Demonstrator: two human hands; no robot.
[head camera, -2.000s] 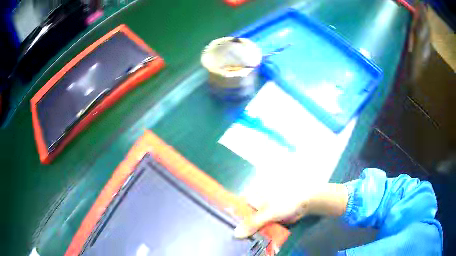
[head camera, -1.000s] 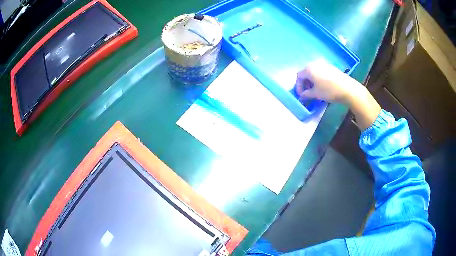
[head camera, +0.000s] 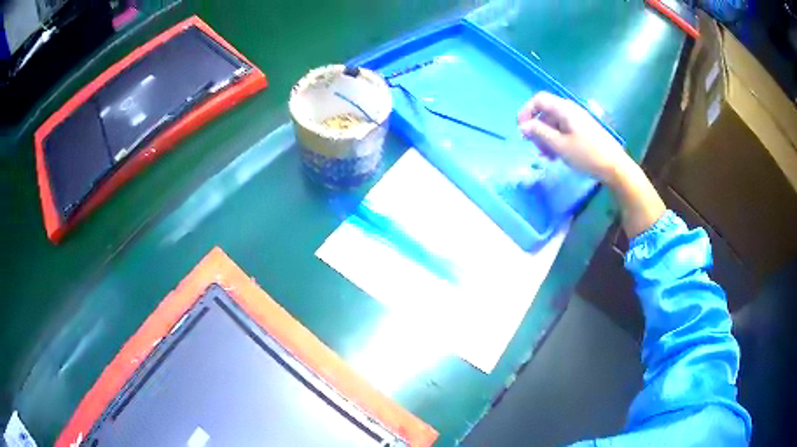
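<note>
My right hand, in a blue sleeve, is over the right part of the shallow blue parts tray. Its fingers are curled together; whether they pinch something small cannot be told. A dark thin strip and a shorter dark piece lie in the tray's left part. A grey laptop lid with black edge strips lies on a red-orange foam pad at the bottom left, cut off by the frame's edge. My left hand is out of the picture.
A round stained pot stands left of the tray. White paper with blue streaks lies before the tray. Another lid on red foam is at upper left. Brown cardboard boxes stand beyond the bench's right edge.
My right hand has moved from the near lid's corner to the tray, then slightly up from its near right corner. A dark strip now lies extended across the tray's left part.
</note>
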